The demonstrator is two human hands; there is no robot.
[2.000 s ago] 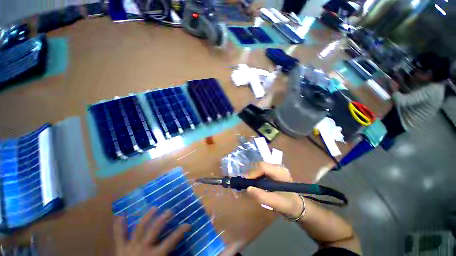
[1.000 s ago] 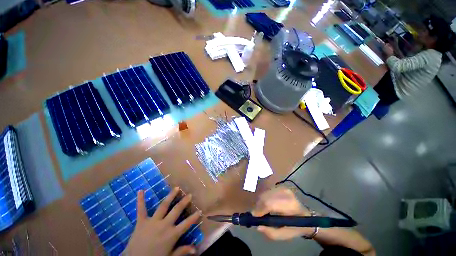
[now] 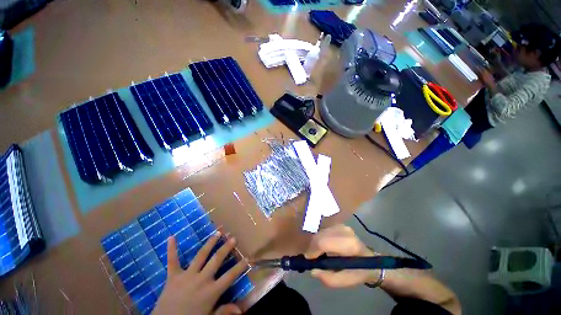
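A bright blue solar panel [image 3: 147,243] with pale grid lines lies flat on the brown table in front of me. My left hand [image 3: 200,280] rests on its right part with the fingers spread. My right hand [image 3: 341,255] holds a black soldering iron [image 3: 369,263] level, its metal tip pointing left, close to the fingertips of my left hand and the panel's right edge. Whether the tip touches the panel or a wire is not clear. A pile of silvery tabbing wire [image 3: 277,178] lies beyond the panel, with crossed white strips [image 3: 318,187] on its right.
Three dark cell stacks [image 3: 104,136] lie on a teal mat [image 3: 92,198]. A finished panel stack [image 3: 21,203] is at the left edge. An iron stand [image 3: 298,117], a round fume extractor [image 3: 354,101], white strips [image 3: 283,52] and scissors [image 3: 438,98] stand or lie beyond. A person [image 3: 517,83] sits far right.
My right hand and the iron have moved lower and nearer the panel's right edge. My left hand has shifted right on the panel. The view has turned, showing more of the silvery wire pile.
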